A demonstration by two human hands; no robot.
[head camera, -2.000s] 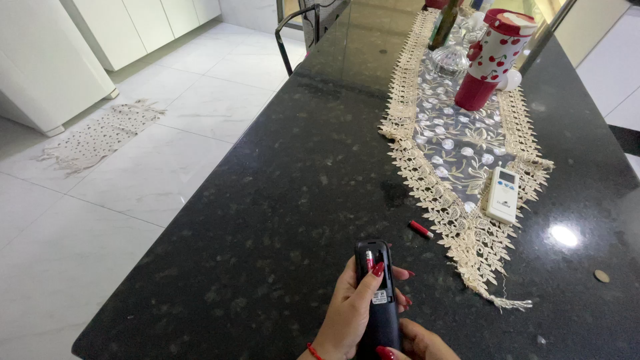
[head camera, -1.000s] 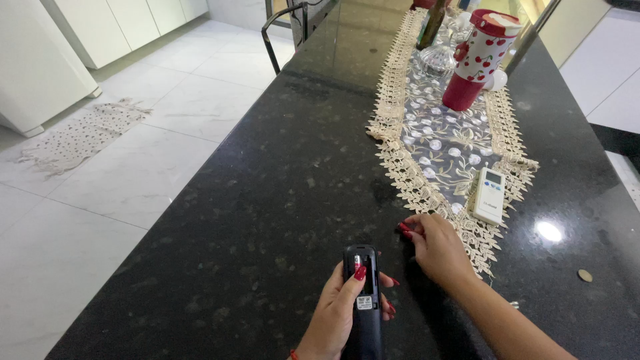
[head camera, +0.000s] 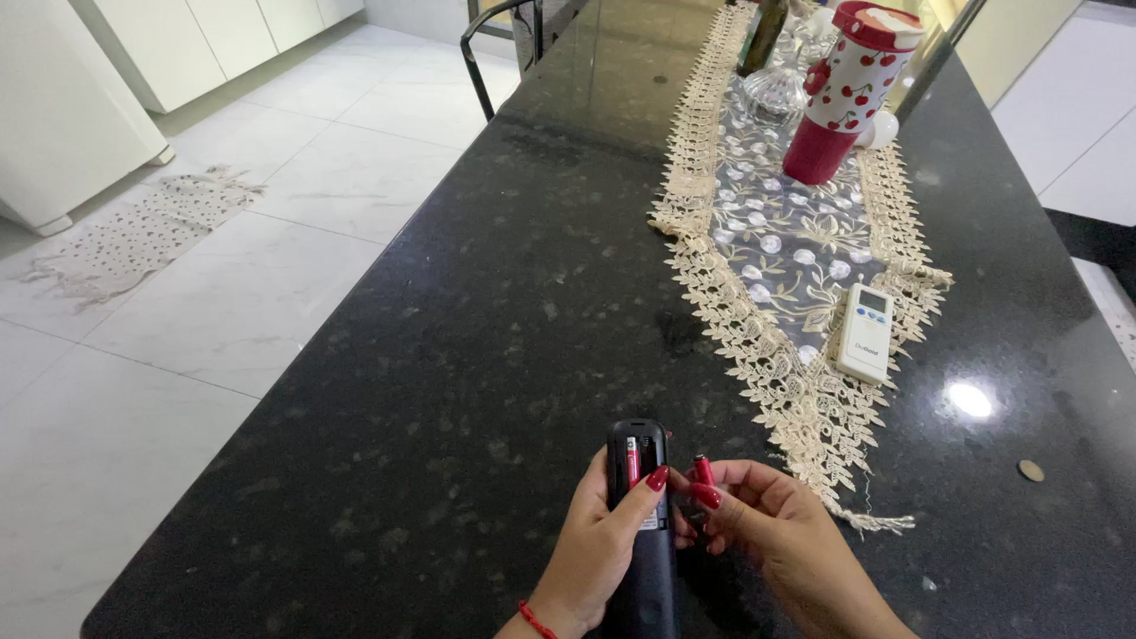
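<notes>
My left hand grips a black remote control, its back up and its battery compartment uncovered. One red battery lies in the compartment; the slot beside it looks vacant. My left thumb rests over the compartment's lower part. Just right of the remote, my right hand pinches a second red battery upright between thumb and fingers. The fingertips of both hands nearly meet at the remote's right side, where some are partly hidden.
A lace-edged table runner lies on the dark stone table. On it are a white remote control, a cherry-patterned tumbler, a glass vessel and a bottle. A coin-like disc lies at the right.
My right hand has picked up the red battery that lay beside the runner and brought it back to the black remote. My left hand still holds the remote.
</notes>
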